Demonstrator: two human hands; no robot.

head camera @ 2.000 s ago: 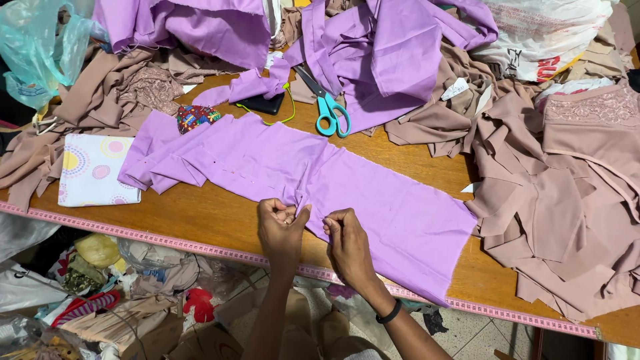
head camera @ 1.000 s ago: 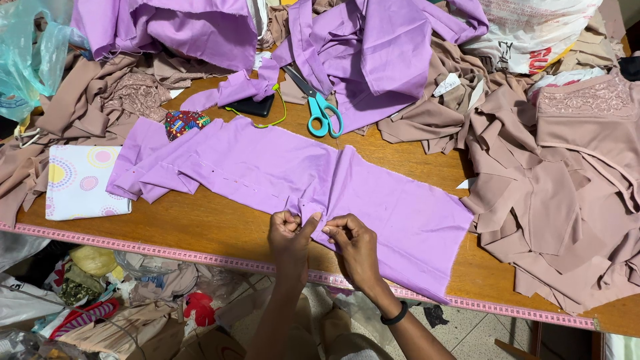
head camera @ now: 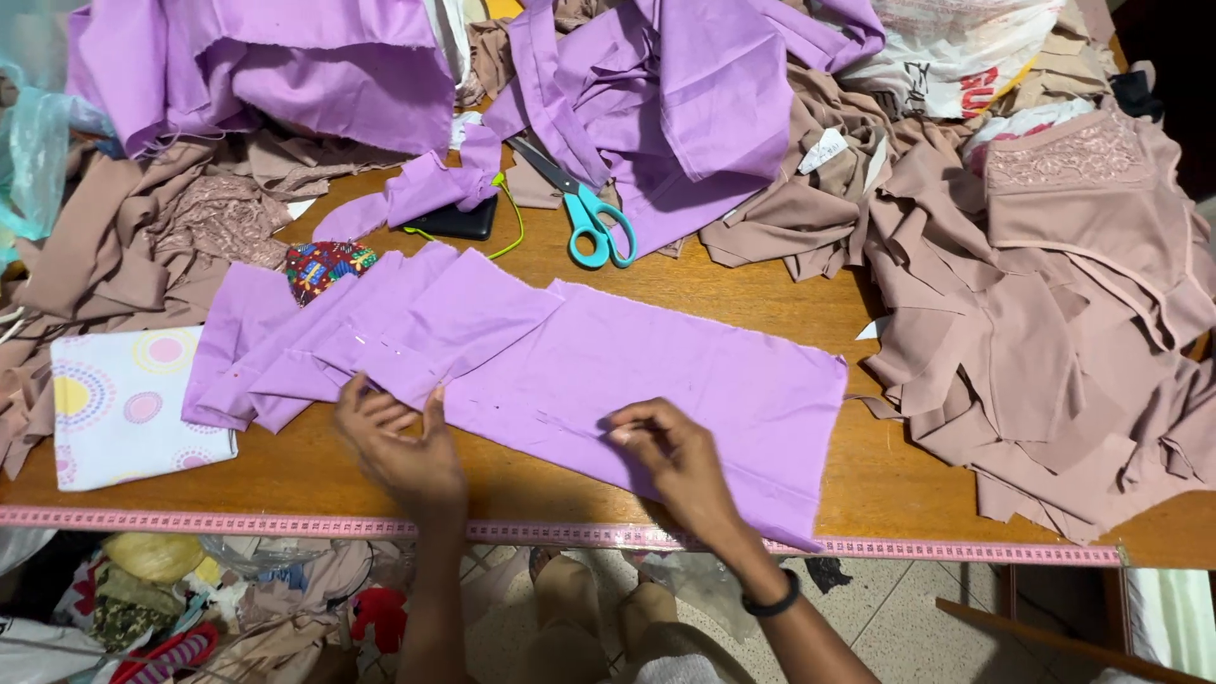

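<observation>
A long strip of purple fabric (head camera: 684,380) lies across the wooden table, bunched in folds toward its left end, with small pins along its lower part. My left hand (head camera: 404,446) is at the strip's near edge, its fingers curved and spread against the folded part. Over the middle of the strip is my right hand (head camera: 665,456), thumb and forefinger pinched together; whether a pin is between them cannot be told. A patterned pincushion (head camera: 328,271) sits by the strip's far edge on the left. Teal-handled scissors (head camera: 594,223) lie beyond the strip.
A pink tape measure (head camera: 285,522) runs along the near table edge. Beige fabric pieces (head camera: 997,351) are heaped at right, beside a lace-trimmed garment (head camera: 1073,199). At left is a folded printed cloth (head camera: 142,404). More purple fabric (head camera: 722,85) and a black phone (head camera: 461,220) lie farther back.
My left hand has moved left and its fingers have spread. The strip's left part is folded over more than before. My right hand has moved off the place where both hands were close together.
</observation>
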